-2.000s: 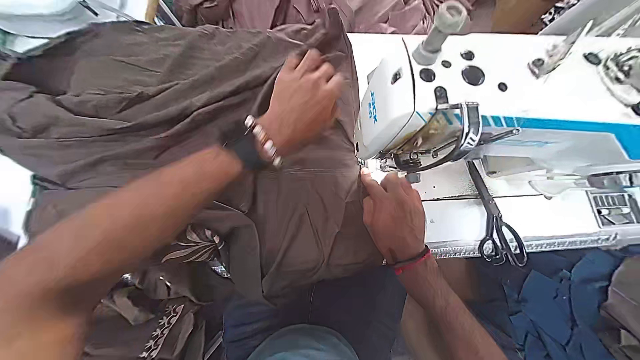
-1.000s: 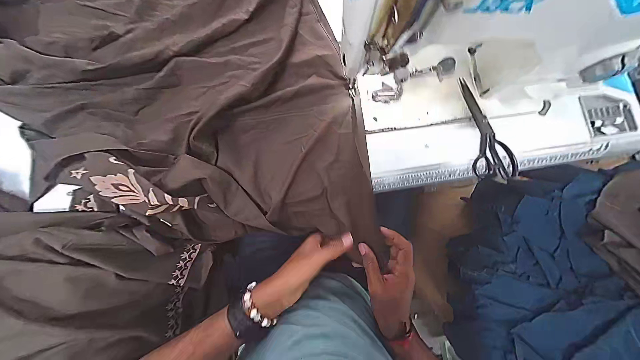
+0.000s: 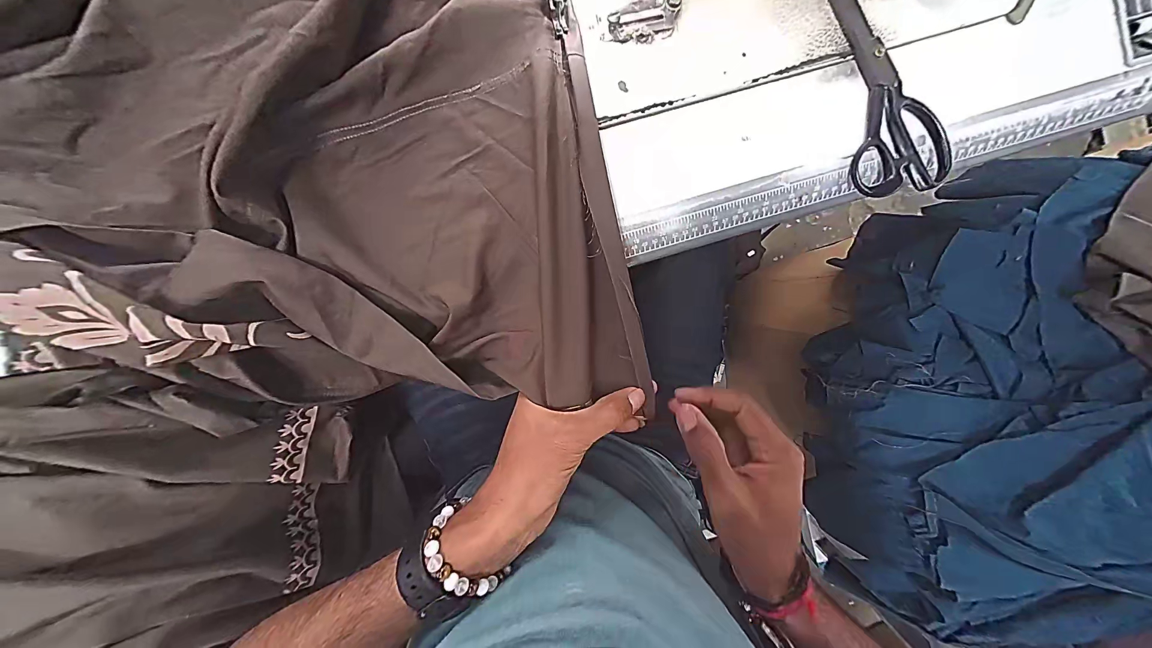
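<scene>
Brown fabric (image 3: 432, 207) with stitched seams spreads over the left side, its long right edge running down from the sewing machine's presser foot (image 3: 559, 16) at the top. My left hand (image 3: 558, 450), with a beaded bracelet and a dark band at the wrist, grips the lower corner of that edge between thumb and fingers. Just to the right, my right hand (image 3: 742, 477) is held with thumb and index fingertip close together; a small gap parts it from the fabric. Whether anything thin is between its fingertips cannot be told.
Black-handled scissors (image 3: 886, 135) lie on the white machine bed (image 3: 720, 135), handles over the ruler strip (image 3: 747, 209) along its front edge. Dark blue cloth (image 3: 1008, 387) is heaped at right. Brown cloth with a pale embroidered border (image 3: 301, 504) hangs at lower left.
My left hand has come down from the top of the fabric to its lower corner. My right hand has left the presser foot area and now sits apart from the cloth. The view has shifted downward.
</scene>
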